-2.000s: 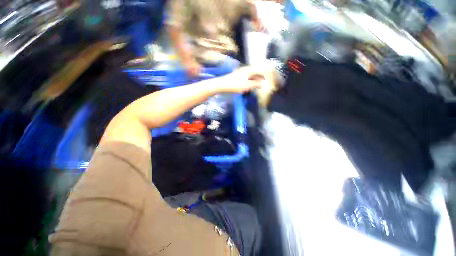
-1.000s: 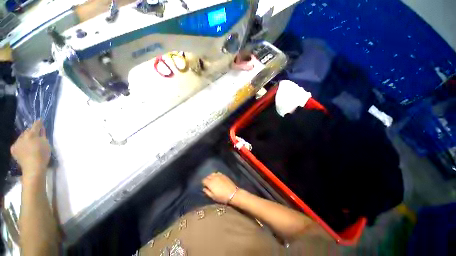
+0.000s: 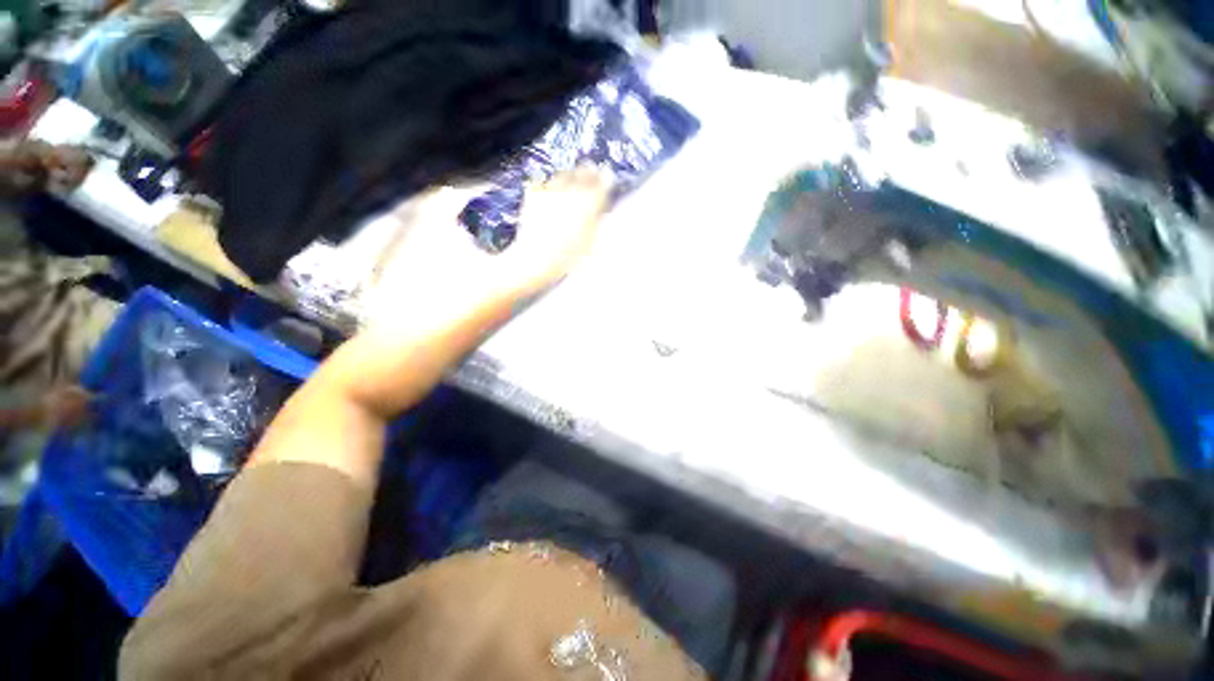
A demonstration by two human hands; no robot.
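My left hand (image 3: 566, 220) is blurred and overexposed. It reaches across the white table and rests at the near side of a dark, glossy plastic-wrapped bundle (image 3: 639, 120). Its fingers are not clear, so I cannot tell whether it grips the bundle. A large black cloth pile (image 3: 386, 107) lies beside the bundle, to the left. My right hand is not in view.
The sewing machine (image 3: 1065, 319) stands on the right of the white table (image 3: 612, 386), with red- and yellow-handled snips (image 3: 979, 343) by it. A blue basket (image 3: 100, 519) holds clear plastic at left, near another person's arm. A red-rimmed bin (image 3: 919, 632) is below right.
The view has swung left, bringing the black cloth and blue basket into sight. My right hand has left the picture. My left hand is still at the bundle.
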